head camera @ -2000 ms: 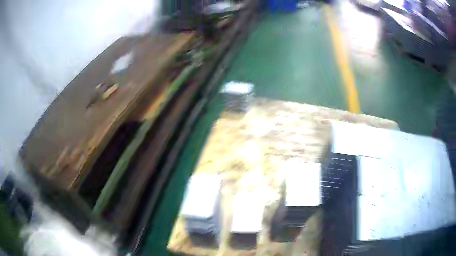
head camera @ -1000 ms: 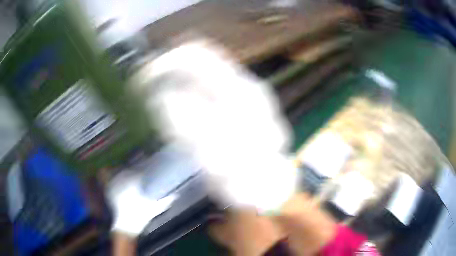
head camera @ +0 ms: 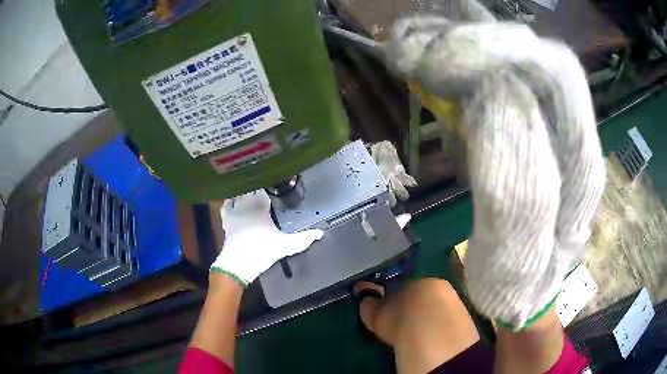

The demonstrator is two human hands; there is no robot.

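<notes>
A silvery sheet-metal housing (head camera: pixel 338 184) with small dark holes lies on the grey slotted machine table (head camera: pixel 329 259), under the spindle (head camera: pixel 287 191) of the green tapping machine head (head camera: pixel 197 88). My left hand (head camera: pixel 256 235), in a white glove with green cuff edge, holds the housing's left end, thumb along its front edge. My right hand (head camera: pixel 512 124), gloved, is raised large at the right and closed around the feed lever grip; a bit of yellowish grip (head camera: pixel 437 106) shows beside the fingers. The tap's tip is hidden.
Housings are stacked (head camera: pixel 91 223) on the blue sheet (head camera: pixel 150 212) at left. Spare gloves (head camera: pixel 391 172) lie at the table's right edge. More housings (head camera: pixel 633 321) stand on the pallet board (head camera: pixel 629 234) at right. My legs are below the table.
The view has swung left from the pallet to the machine. The housing now lies under the spindle, with my left hand on it. My right hand appears farther right in view.
</notes>
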